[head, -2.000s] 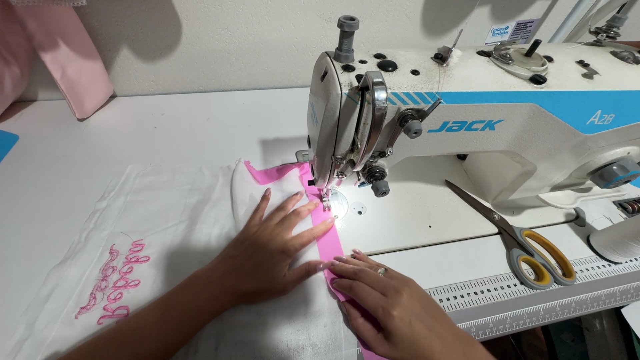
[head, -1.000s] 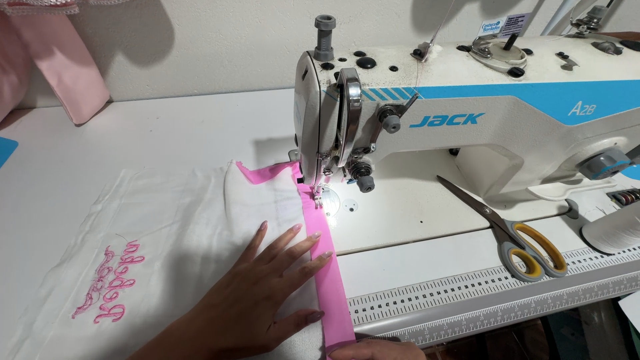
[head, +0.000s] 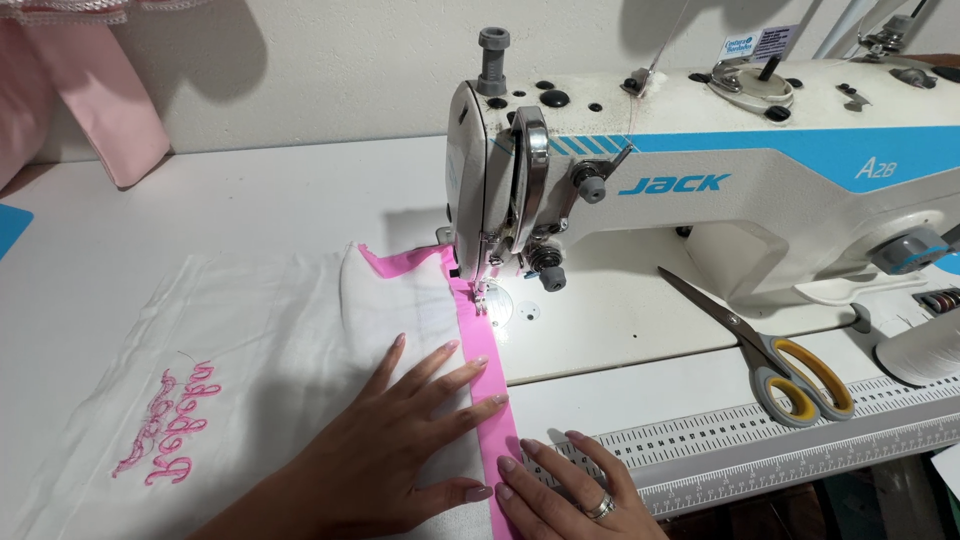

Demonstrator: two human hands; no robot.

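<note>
White cloth [head: 300, 315] with pink embroidery lies on the table, left of a Jack sewing machine [head: 675, 180]. A pink fabric strip [head: 478, 341] runs along its right edge and passes under the presser foot [head: 480, 300]. My left hand [head: 420, 420] rests flat on the cloth with fingers spread, its fingertips on the strip. My right hand [head: 570, 487], wearing a ring, has fingertips on the lower part of the strip and the table beside it; whether it pinches the strip cannot be told. The strip's far end lies folded on the cloth behind the foot.
Scissors [head: 757, 360] with grey and yellow handles lie right of the foot, partly over the ruler tape [head: 675, 442] along the table's front edge. A white thread cone [head: 922, 352] stands at far right. Pink fabric [head: 112, 112] hangs at back left.
My right hand, at the bottom edge one second ago, is now further up beside the strip. My left hand stays spread on the cloth.
</note>
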